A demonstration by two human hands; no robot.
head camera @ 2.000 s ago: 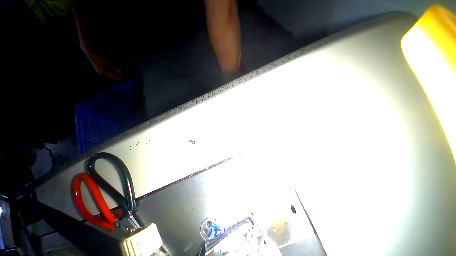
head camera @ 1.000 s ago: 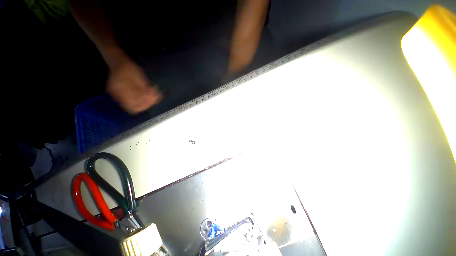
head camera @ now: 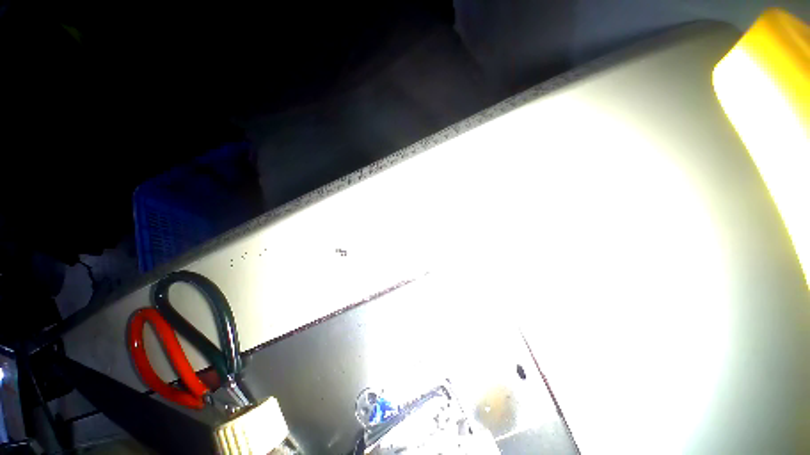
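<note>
Neither of my hands shows in the head view. Scissors with one red and one dark green loop handle lie at the lower left, their blades running into a small cream block. The shiny presser foot area with a blue spot is at the lower centre, partly lost in glare. A grey metal plate surrounds it, with a thin dark outline and a small dark hole at its right. Dark cloth is dimly visible beyond the table edge; its shape is hard to tell.
The pale table is strongly lit and has a speckled measuring strip along its edge. A few dark specks lie on it. A blue perforated basket is below the edge at left. A bright yellow shape stands at the right rim.
The two bare forearms and the blurred hand seen earlier beyond the table edge have gone out of sight. The dark cloth there has shifted. The scissors and machine parts have not moved.
</note>
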